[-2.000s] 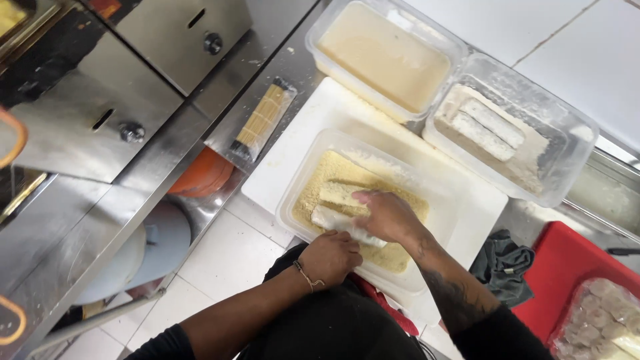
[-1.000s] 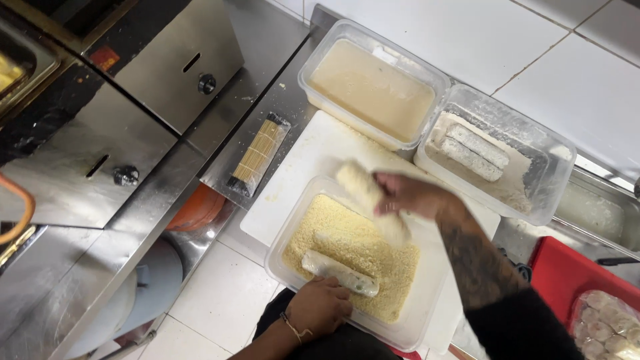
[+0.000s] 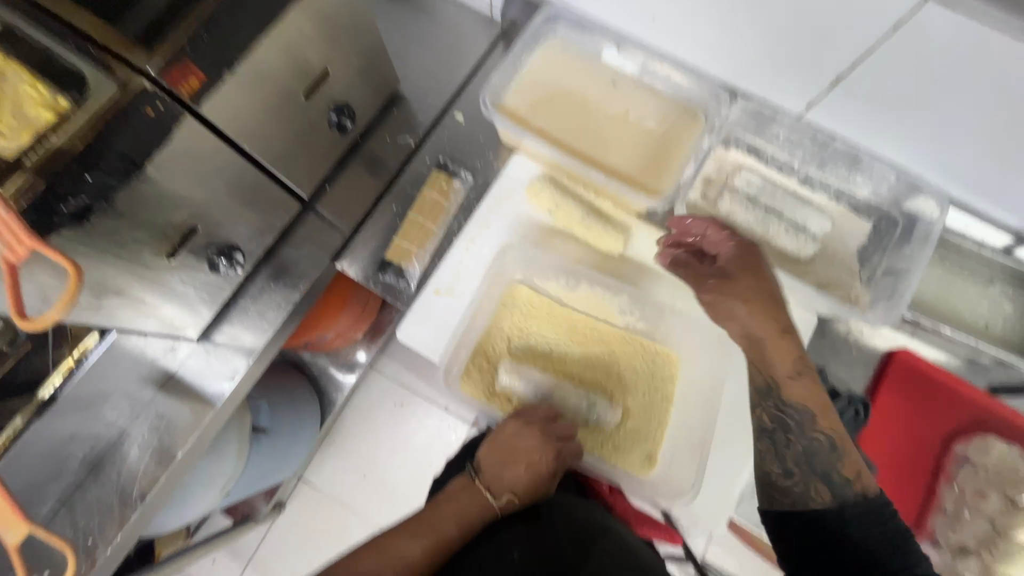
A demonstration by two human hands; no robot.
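Note:
My left hand [image 3: 534, 450] is at the near edge of a plastic tub [image 3: 708, 448] of yellow breadcrumbs [image 3: 640, 384], its fingers at a pale roll [image 3: 560, 392] lying in the crumbs; blur hides whether they grip it. A crumb-coated roll [image 3: 578, 214] rests on the white cutting board [image 3: 436, 324] beyond the tub. My right hand [image 3: 708, 260] hovers over the board's right part, fingers curled, with nothing visible in it. Near it, a second tub [image 3: 920, 240] holds white, floury rolls [image 3: 772, 212]. Another tub [image 3: 492, 100] contains beige liquid batter [image 3: 600, 112].
A wrapped bamboo mat [image 3: 424, 218] lies on the steel counter at left, beside steel appliances with knobs [image 3: 342, 118]. Orange handles [image 3: 40, 264] jut in at the left edge. At right, a red board [image 3: 904, 416] bears a bag of pale round pieces [image 3: 980, 504].
My right hand has let go of the coated roll, which now lies on the board, and has moved toward the tub of floury rolls. My left hand stays by the roll in the crumbs.

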